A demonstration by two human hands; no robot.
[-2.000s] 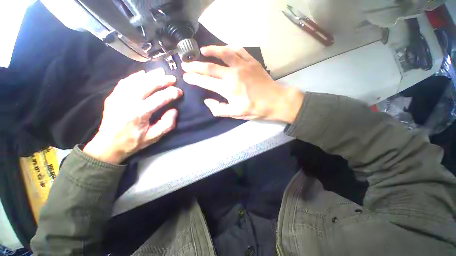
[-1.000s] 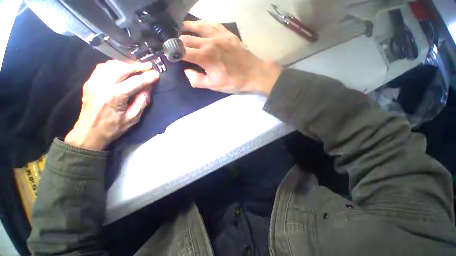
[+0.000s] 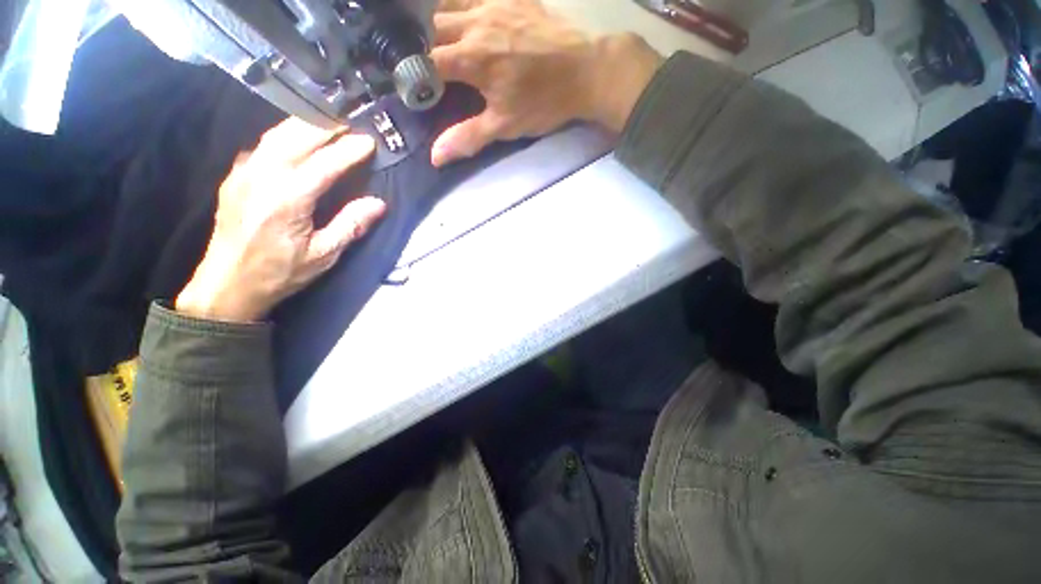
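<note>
Dark navy cloth (image 3: 331,308) lies on the white machine bed (image 3: 491,297), runs under the presser foot (image 3: 390,131) and heaps to the left. My left hand (image 3: 280,211) lies on the cloth left of the foot, fingertips near it, thumb apart from the fingers. My right hand (image 3: 519,74) rests right of the foot, thumb on the cloth's edge; its upper fingers are partly behind the ridged knob (image 3: 418,82). Neither hand visibly pinches the cloth. A small dark thread end or scrap (image 3: 395,277) lies at the cloth's edge.
The grey machine head (image 3: 251,46) hangs over the work at the top. Red-handled snips (image 3: 705,23) lie at the top right. A dark cable coil (image 3: 942,51) sits at the far right. Yellow tape (image 3: 114,399) shows at lower left.
The cloth has shifted and its front edge now slants steeply, baring more of the bed and its seam line. My left thumb has spread from the fingers. The whole view has shifted too.
</note>
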